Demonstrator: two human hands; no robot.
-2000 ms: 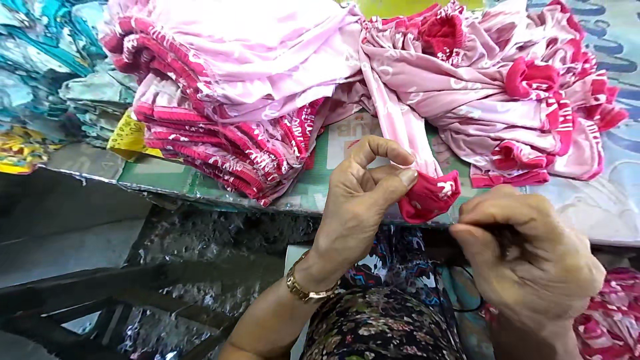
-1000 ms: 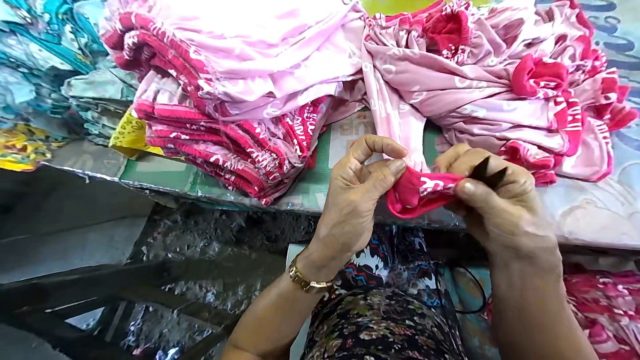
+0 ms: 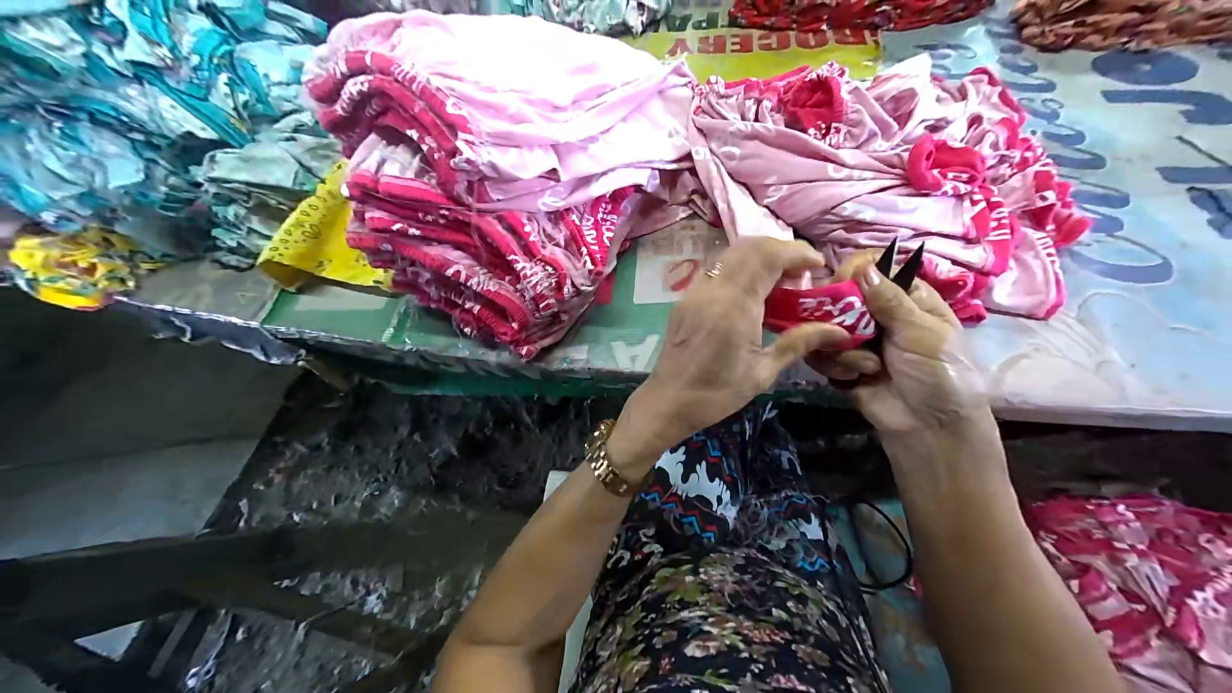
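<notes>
My left hand (image 3: 727,332), with a gold-coloured watch at the wrist, pinches the left end of a red fabric band with white print (image 3: 823,310). That band joins a pale pink garment piece which runs up to the pile behind. My right hand (image 3: 919,351) grips the band's right end between thumb and fingers. A pair of dark pointed blades (image 3: 900,267), apparently thread snips, pokes up from the same hand with the tips apart; its handle is hidden in the palm. Just beyond my hands lies a loose pile of pink garments with red trim (image 3: 828,173).
Left of my hands stands a folded stack of pink and red garments (image 3: 520,125). Teal cloth (image 3: 125,115) and a yellow bundle (image 3: 72,265) lie farther left. More pink cloth (image 3: 1145,568) sits below the table edge (image 3: 1107,414) at right.
My right hand moved left to the red band and took hold of its right end. The dark blades, barely visible earlier, now stick up from that hand. My left hand stays on the band.
</notes>
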